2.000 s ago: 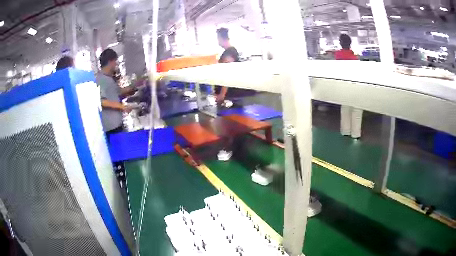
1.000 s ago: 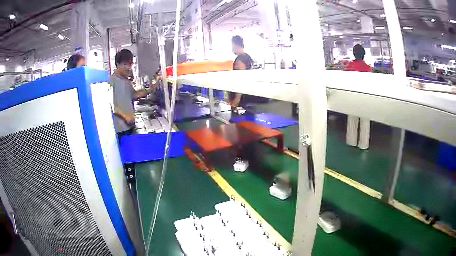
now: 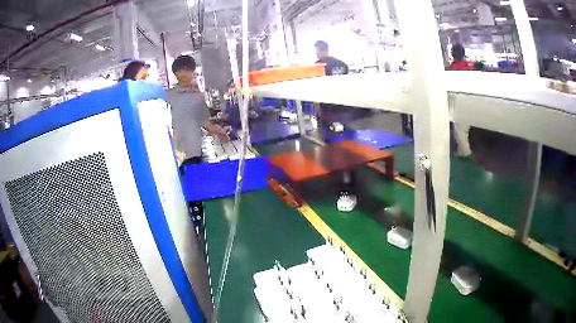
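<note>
Neither of my hands is in the picture. White outlet adapters stand in tight rows at the bottom centre, with short metal prongs pointing up; the lower edge of the picture cuts the block off. On the green conveyor, separate white adapters lie spaced apart: one near the red-brown table, one left of the post and one right of the post.
A blue-and-white machine with a perforated panel fills the left. A pale post with a thin dark item holds a white shelf bearing an orange tray. Red-brown low tables span the belt. Several people stand beyond.
The view has turned left, so the machine, post and adapter rows sit further right in the picture. The person in grey behind the machine has turned and moved an arm. Loose adapters have shifted along the belt.
</note>
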